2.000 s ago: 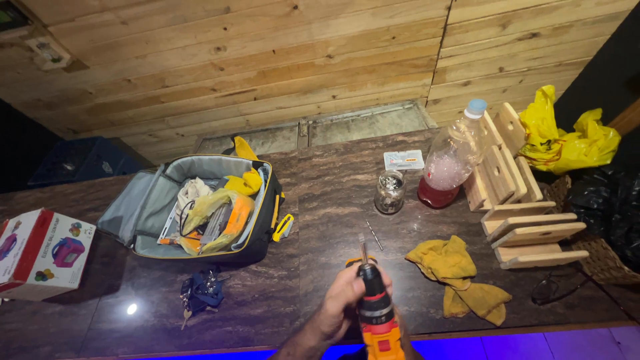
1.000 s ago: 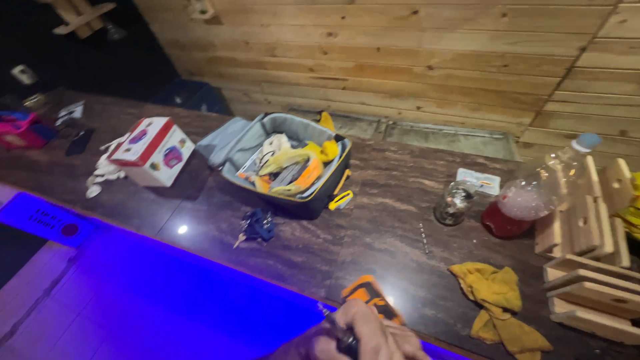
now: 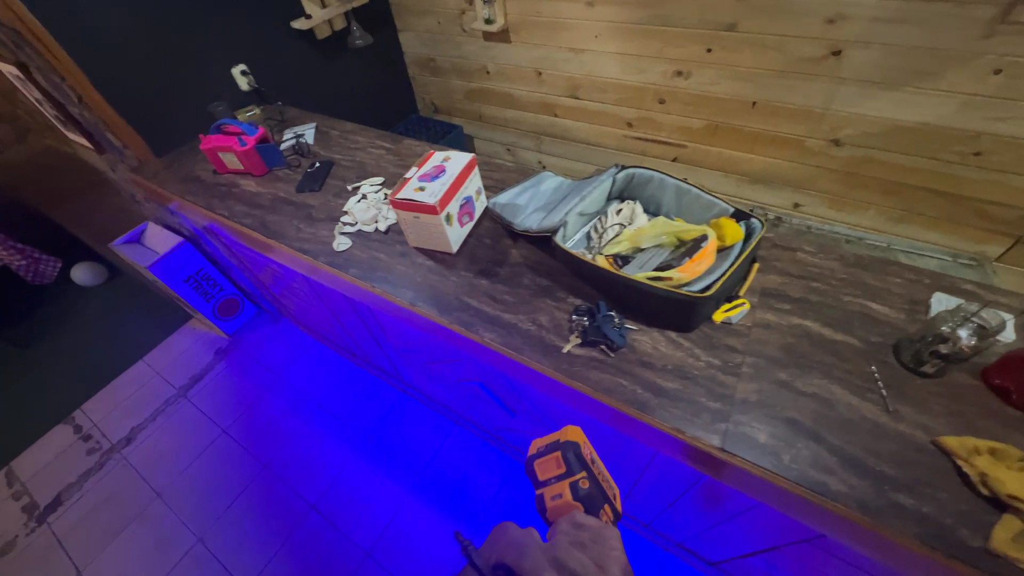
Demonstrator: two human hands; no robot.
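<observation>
At the bottom centre of the head view, my left hand is closed around an orange and black cordless drill, whose battery end points up and away from me. A dark spiral bit shows just left of my knuckles. The drill is held in front of the counter's edge, over the blue-lit floor. Most of the drill body is hidden by the hand or lies below the frame. My right hand is out of view. A loose drill bit lies on the counter to the right.
On the dark counter are keys, an open lined bag, a yellow-handled tool, a box, deflated white balloons, a pink device, a glass jar and a yellow cloth. A wooden wall stands behind.
The view has swung far to the left. The drill, pointing away two seconds ago, is now turned with its battery end up. The bottle and wooden pieces have mostly or wholly left view.
</observation>
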